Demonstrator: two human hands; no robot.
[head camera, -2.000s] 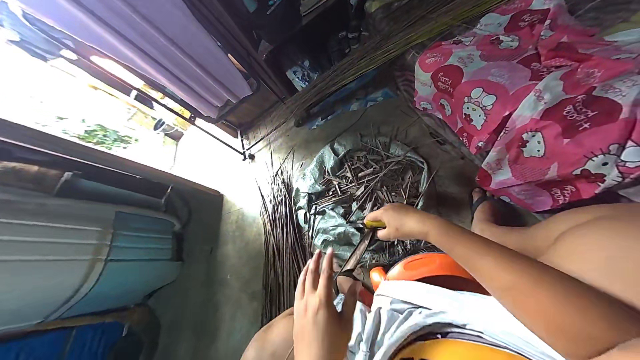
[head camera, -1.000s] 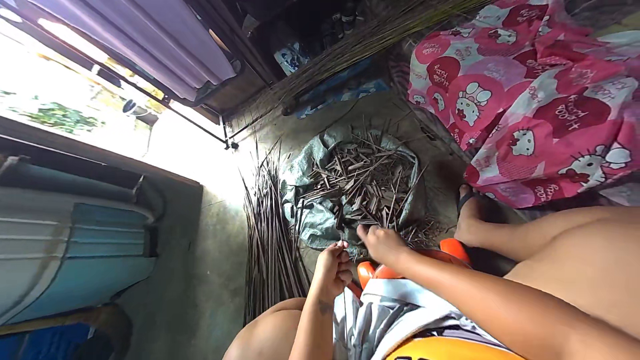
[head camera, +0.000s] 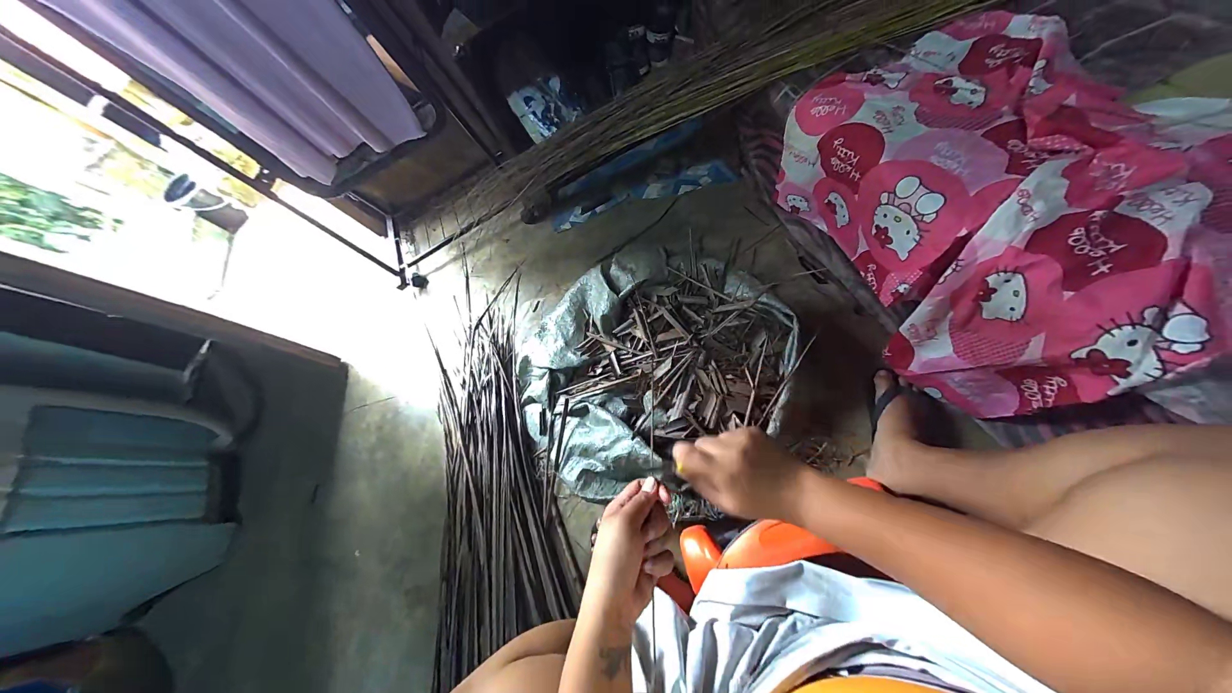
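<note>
My left hand (head camera: 633, 544) is closed, with thumb and forefinger pinching a thin dark stick that runs upward over the sack. Just right of it, my right hand (head camera: 736, 472) is curled around something with a small yellow part showing; the rest of that item is hidden. Beyond both hands lies an open woven plastic sack (head camera: 602, 438), holding a heap of brown dry leaf scraps (head camera: 698, 351). A long bundle of thin dark sticks (head camera: 491, 481) lies on the floor at the sack's left.
An orange plastic object (head camera: 770, 544) is between my legs. Long greenish sticks (head camera: 731, 72) stretch across the top. A pink printed cloth (head camera: 1011, 221) covers the upper right. At left stand a teal object (head camera: 115, 491) and a purple curtain (head camera: 260, 77).
Two seconds ago my left hand was spread out and my right held a yellow-handled tool beside it. My left fingers have since closed in a pinch.
</note>
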